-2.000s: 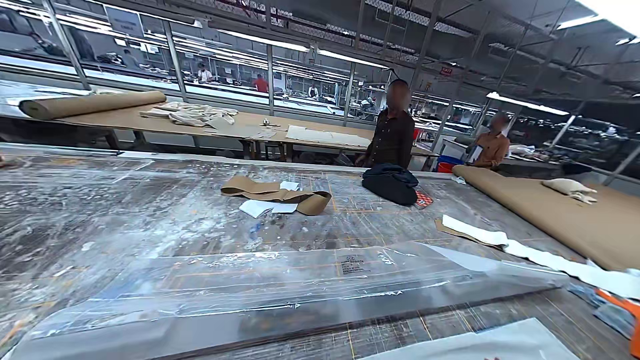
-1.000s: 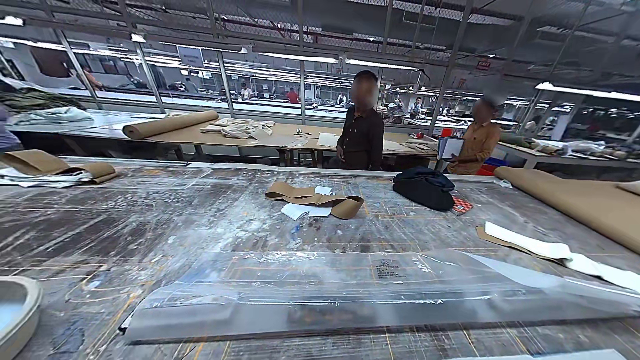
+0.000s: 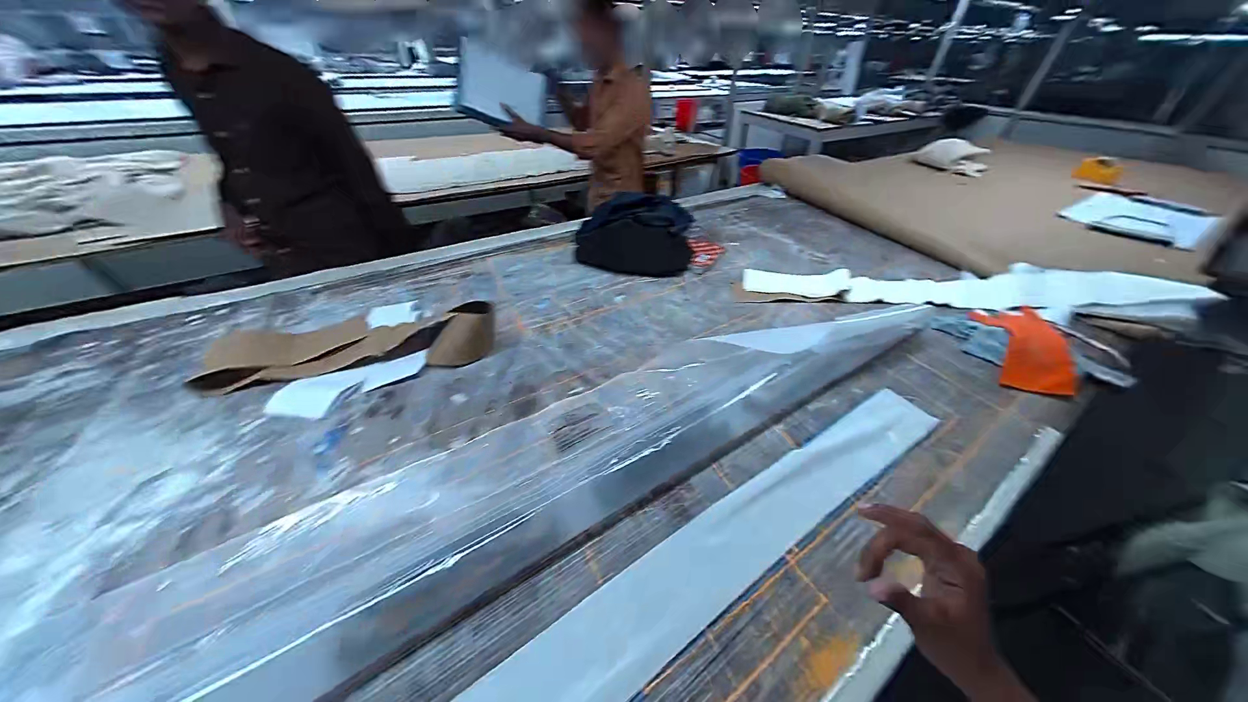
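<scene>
My right hand [image 3: 931, 590] hangs over the near edge of the worktable [image 3: 1009, 497] at the lower right, fingers curled and apart, holding nothing. Nearest to it, on its left, a long pale strip of fabric or paper [image 3: 721, 556] lies slantwise on the table. Beyond that strip stretches a band of clear plastic sheeting [image 3: 546, 478], partly folded. An orange cloth [image 3: 1038, 356] lies past my hand, beside grey-blue cloth scraps [image 3: 975, 339]. My left hand is out of view.
Brown paper strips [image 3: 292, 351] with white pieces lie at the left. A dark cloth bundle [image 3: 634, 234] sits at the far edge. White strips [image 3: 936, 291] run beside a brown-paper-covered table [image 3: 1024, 205]. Two people [image 3: 283, 146] [image 3: 614, 127] stand beyond the table, one holding a white board [image 3: 499, 83].
My right hand has come into view at the lower right. The view has swung to the right. The person in dark clothing now leans.
</scene>
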